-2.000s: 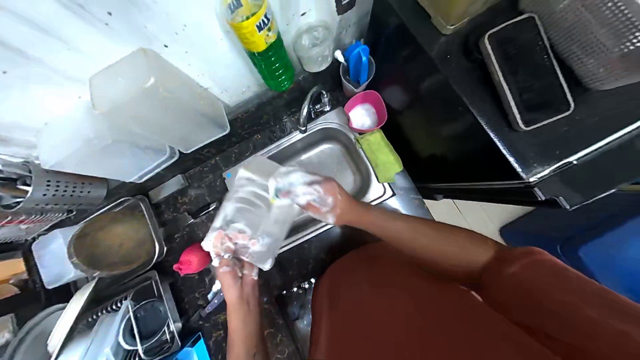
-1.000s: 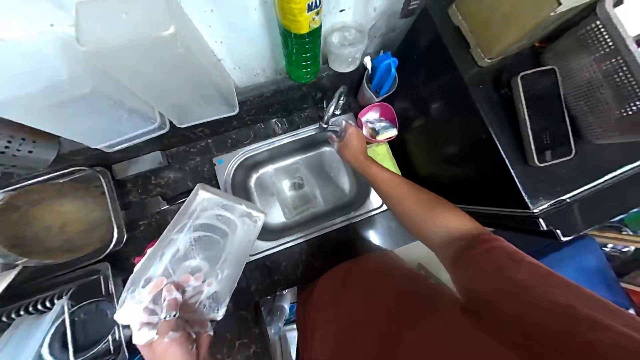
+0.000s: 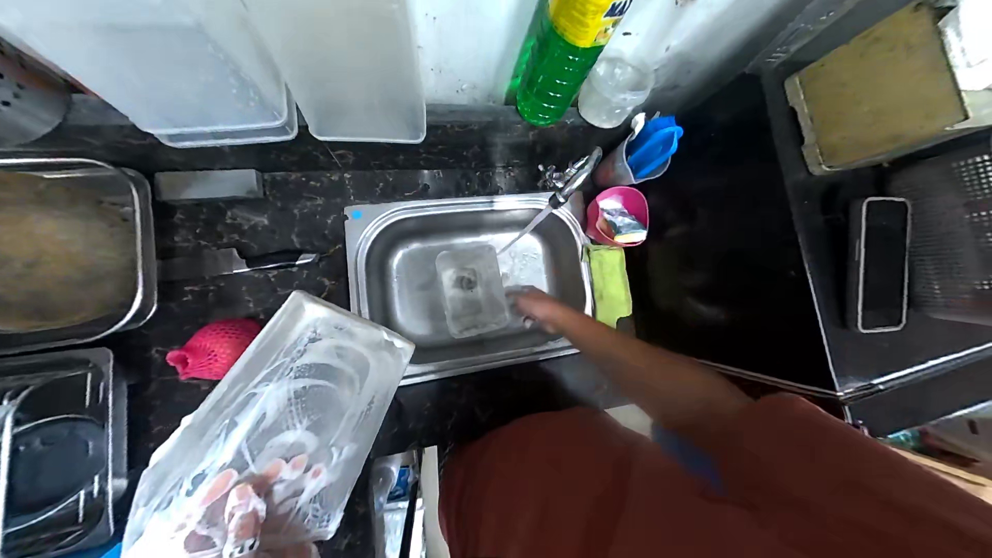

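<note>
My left hand (image 3: 248,504), coated in suds, holds a soapy clear plastic container (image 3: 310,387) tilted over the counter, left of the steel sink (image 3: 395,310). My right hand (image 3: 535,306), blurred, is inside the sink at the right edge of a small clear plastic container (image 3: 474,291) lying over the drain; whether its fingers grip anything is unclear. A thin stream of water runs from the faucet (image 3: 573,182) into the basin. Beside the faucet, a pink bowl (image 3: 634,203) holds a sponge or wrapper-like item (image 3: 622,223). A green cloth (image 3: 610,285) lies on the sink's right edge.
A knife (image 3: 256,262), a pink mesh bag (image 3: 213,349) and a glass tray (image 3: 143,256) lie left of the sink. Large plastic bins (image 3: 353,85), a green bottle (image 3: 554,74) and a cup of blue utensils (image 3: 620,167) stand along the wall. At right is a phone (image 3: 884,263).
My right hand has moved from the faucet down into the sink, and water now runs. My left hand keeps hold of the soapy container. Two seconds ago both hands were at it.
</note>
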